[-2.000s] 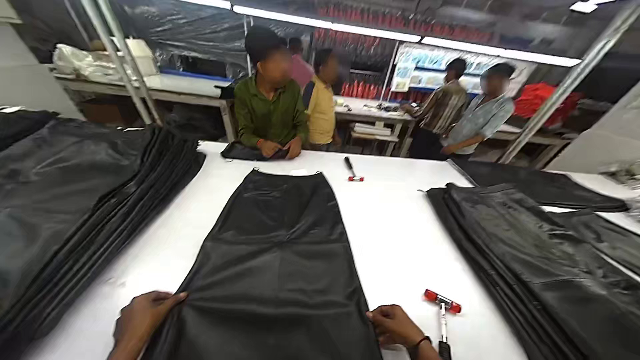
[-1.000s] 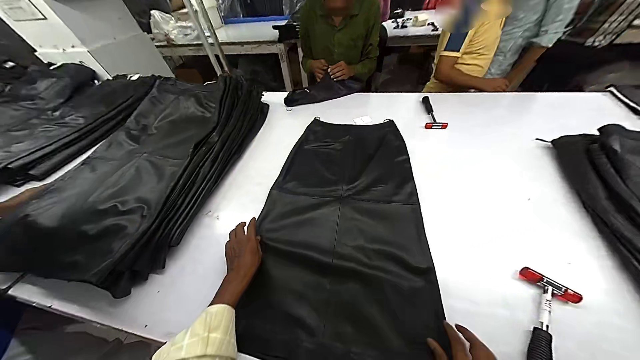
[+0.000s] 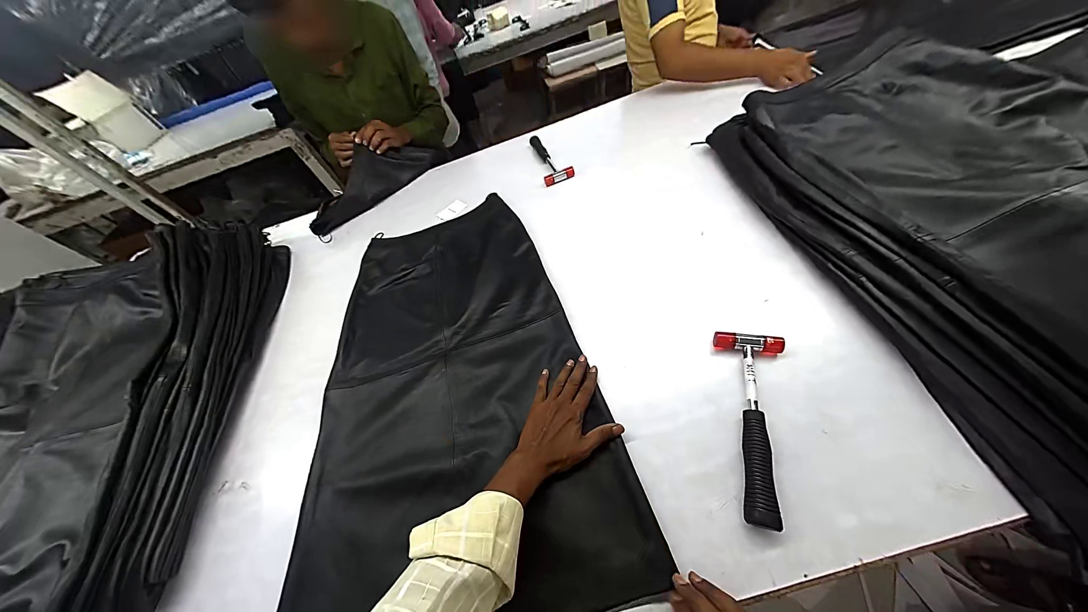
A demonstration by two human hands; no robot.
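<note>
A black leather skirt (image 3: pixel 450 408) lies flat on the white table, its narrow waist end pointing away from me. My left hand (image 3: pixel 561 425) rests palm down on the skirt near its right edge, fingers apart. At the bottom of the view my right hand (image 3: pixel 701 592) touches the skirt's lower right corner; only the fingers show, so its grip is unclear. To the right of the skirt lies a soft-faced mallet (image 3: pixel 755 425) with red faces and a black ribbed handle. A small white tag (image 3: pixel 451 210) sits at the waist end.
Stacked black leather garments lie at the left (image 3: pixel 187 357) and right (image 3: pixel 960 238). A second red-faced mallet (image 3: pixel 552 161) is near the far edge of the table (image 3: pixel 654 246). Across it, a person in green (image 3: pixel 382 76) handles a black piece; another's arms (image 3: pixel 722 59) reach in at right.
My left hand has moved from the skirt's left edge across onto its right part. My right hand remains by the lower right edge. The view has turned and come closer.
</note>
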